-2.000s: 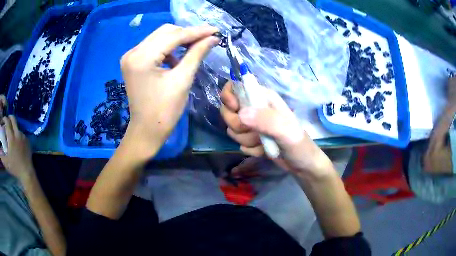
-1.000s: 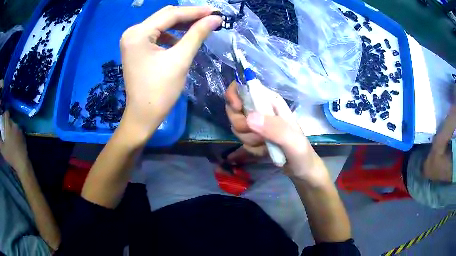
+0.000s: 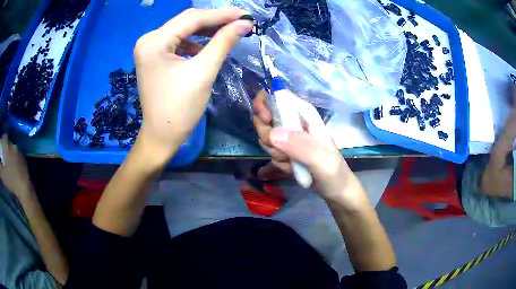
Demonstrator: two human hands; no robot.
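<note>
My left hand (image 3: 178,84) pinches a small black part (image 3: 249,23) between thumb and fingertips, above the clear plastic bag. My right hand (image 3: 302,141) is wrapped around the white-handled nippers (image 3: 289,119) with blue collars. The nippers' jaws point up and touch or nearly touch the part; whether the jaws are closed on it cannot be told. The blue tray (image 3: 102,42) under and left of my left hand holds loose black parts (image 3: 116,110) at its near side. The clear bag (image 3: 356,68) holds a dark mass of parts.
A lined blue tray (image 3: 463,96) with black parts lies at right, beside a white sheet (image 3: 478,84). Another lined tray (image 3: 12,119) lies at far left. People's arms show at both sides. Red stools (image 3: 416,189) and striped floor tape (image 3: 481,265) show beyond the bench edge.
Since one second ago, the nippers' jaws have moved up and left to the part in my left hand. My left hand keeps its pinch. The view has shifted slightly.
</note>
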